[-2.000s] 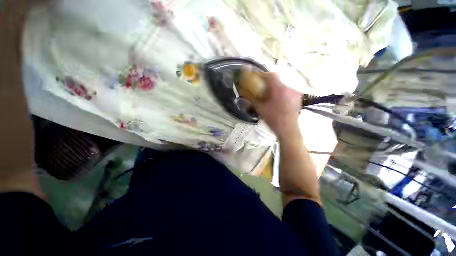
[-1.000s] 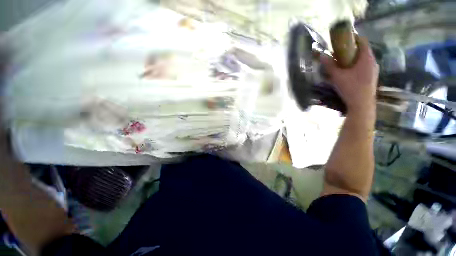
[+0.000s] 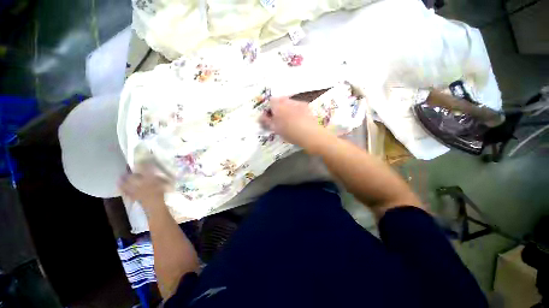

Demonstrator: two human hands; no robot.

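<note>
A white floral garment [image 3: 201, 123] lies over the padded arm [image 3: 87, 147], whose rounded grey-white end sticks out at the left. My left hand [image 3: 144, 182] is blurred at the garment's lower left edge; whether it grips the cloth I cannot tell. My right hand [image 3: 282, 118] is at the garment's middle right, its fingertips closed on the floral cloth beside a dark opening. Cream-yellow cloth with a small white label [image 3: 296, 34] is bunched behind. The iron [image 3: 451, 123] lies at the table's right end, with no hand on it.
White table cloth [image 3: 415, 45] spreads to the right. A yellowish block [image 3: 391, 149] is at the table's front edge. A dark brown box [image 3: 66, 240] stands at the lower left, beside striped cloth [image 3: 138, 263]. A hose [image 3: 530, 135] runs right from the iron.
My right hand has let go of the iron, which now lies at the right, and is on the floral garment. My left hand has come onto the garment's left edge. The rounded arm end now shows.
</note>
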